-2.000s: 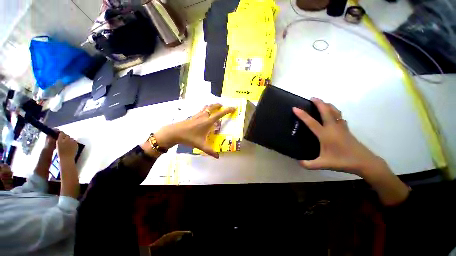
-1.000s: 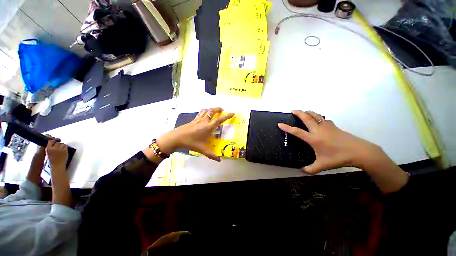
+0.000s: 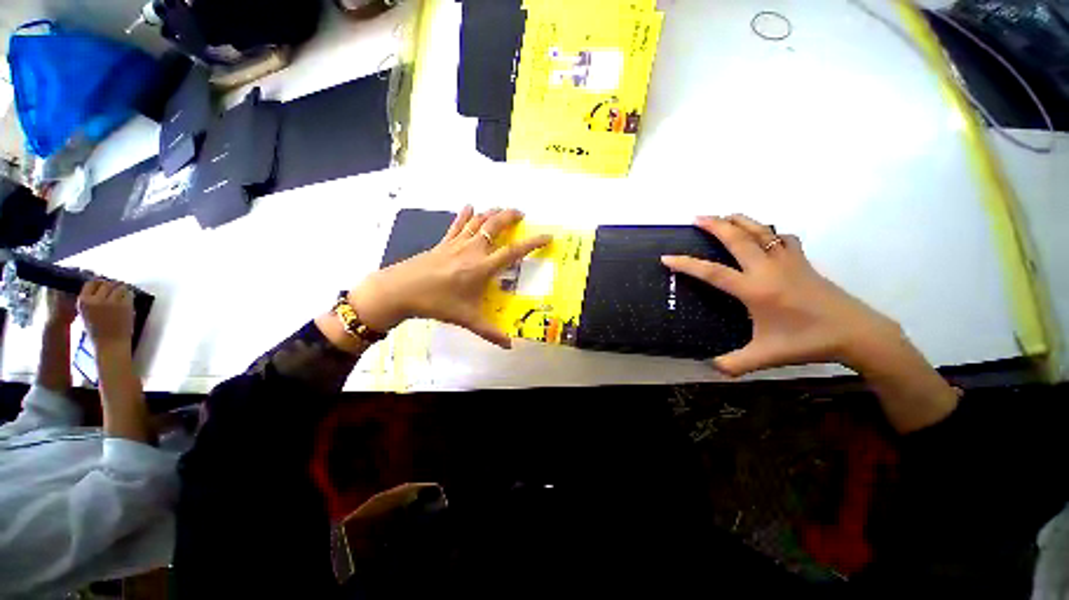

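A yellow printed sleeve (image 3: 565,277) lies near the table's front edge, with a black flap (image 3: 417,232) showing at its left end. A black box (image 3: 639,291) with small white lettering lies against the sleeve's right end; I cannot tell whether its end is inside. My left hand (image 3: 451,279) lies over the sleeve, thumb and fingers spread across it and gripping its edges. My right hand (image 3: 791,302) grips the black box by its right part, fingers on the top and far edge, thumb at the near edge.
A fanned stack of yellow and black sleeves (image 3: 574,88) lies at the back. Black card blanks (image 3: 334,131) and a blue bag (image 3: 82,88) are at the left. A neighbouring person's hands (image 3: 108,314) hold a dark piece. Yellow edge tape (image 3: 996,223) and a cable (image 3: 996,123) are at the right.
The black box was raised and tilted two seconds ago; it has come down level against the sleeve's right end. Both hands keep their holds. The view has shifted, so the stack shows higher.
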